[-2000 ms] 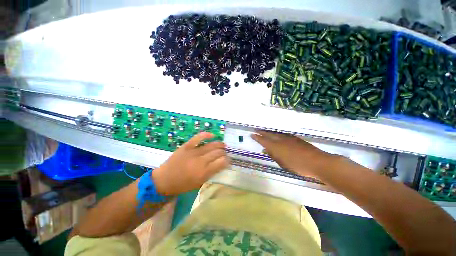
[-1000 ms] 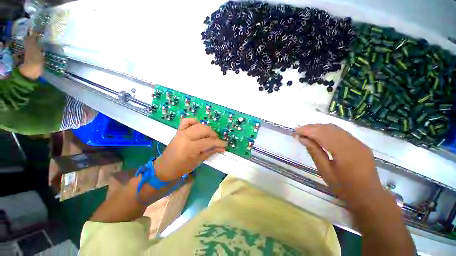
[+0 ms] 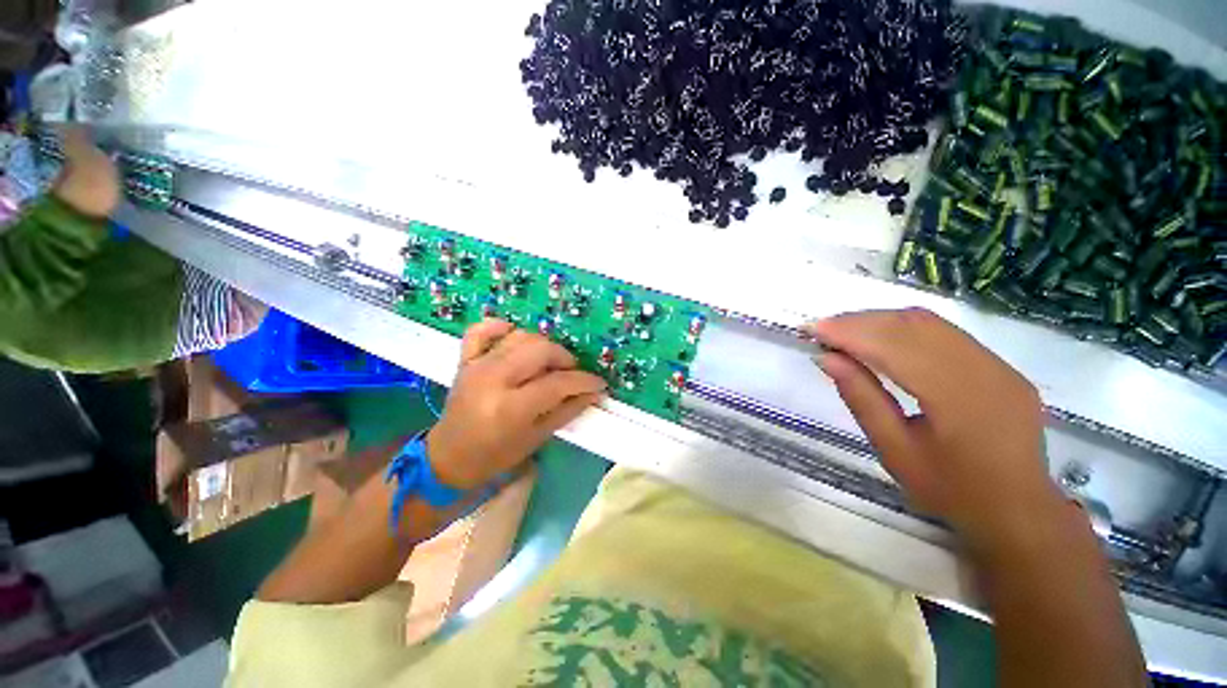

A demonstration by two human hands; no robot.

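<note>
The green circuit board panel (image 3: 559, 307) lies between the conveyor rails, dotted with small mounted parts. My left hand (image 3: 518, 390), with a blue wrist strap (image 3: 420, 481), rests over the panel's near edge, fingers curled; whether it grips anything is hidden. My right hand (image 3: 928, 403) is over the rails, right of the panel and apart from it. Its thumb and forefinger tips are close together; anything between them is too small to tell. Loose small black capacitors (image 3: 740, 88) lie in a pile behind the panel. Larger green capacitors (image 3: 1076, 202) lie to their right.
The conveyor rails (image 3: 794, 437) run across the white bench (image 3: 310, 81). At the far left, another person's arm (image 3: 84, 175) reaches to the line near another green board (image 3: 145, 182). A blue bin (image 3: 289, 356) and cardboard boxes (image 3: 256, 457) are below the bench edge.
The view has turned left, bringing the other person in and the blue tray out. My right hand has risen from lying low over the rails, its thumb and forefinger now close together. My left hand stays at the panel.
</note>
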